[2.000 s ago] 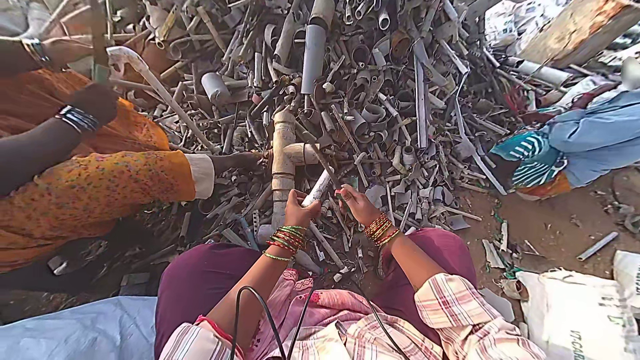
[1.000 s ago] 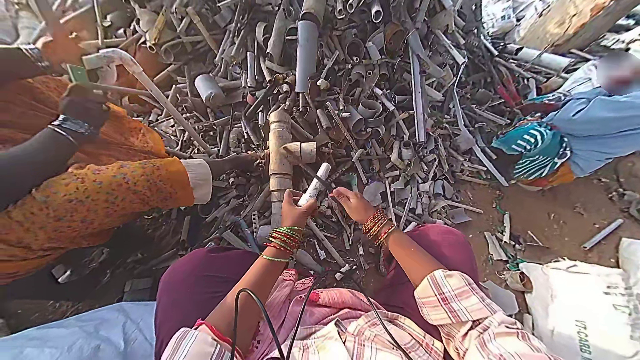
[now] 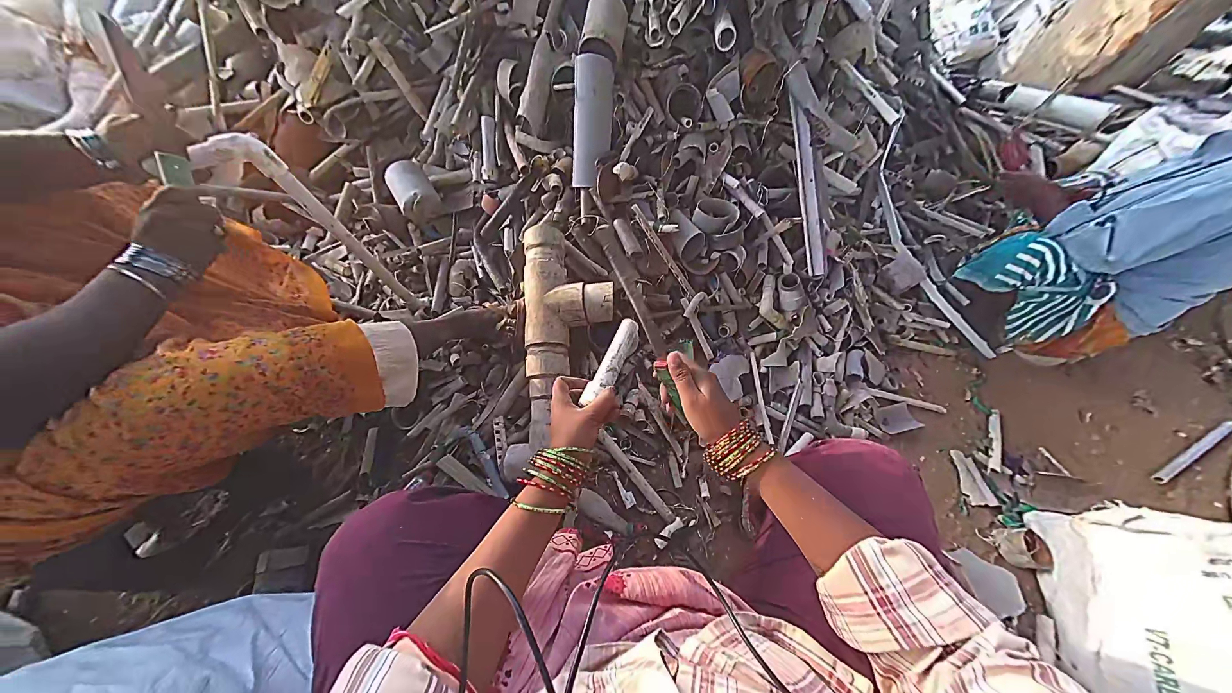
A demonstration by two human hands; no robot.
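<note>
Bangles circle both my wrists. My left hand (image 3: 580, 419) grips a short white plastic pipe piece (image 3: 612, 361) by its lower end; the piece tilts up and to the right. In my right hand (image 3: 701, 397) is the green and red handle of a long-bladed tool (image 3: 630, 289), its dark blade reaching up and left over the scrap. Blade and white piece are apart. Just beyond my left hand, a thick beige pipe with a tee fitting (image 3: 545, 308) lies pointing away from me. Pieces of scrap pipe (image 3: 714, 217) are heaped all around and beyond it.
At the left a person in orange clothes (image 3: 192, 395) holds a tool with a green part (image 3: 175, 169) and a bent white pipe (image 3: 308, 197). Another person in blue (image 3: 1145, 226) is at the right. A white printed sack (image 3: 1126, 587) lies lower right, near brown ground (image 3: 1059, 414).
The blade in my right hand, close to the white piece one second ago, is now away from it and points up-left. My left hand still holds the piece.
</note>
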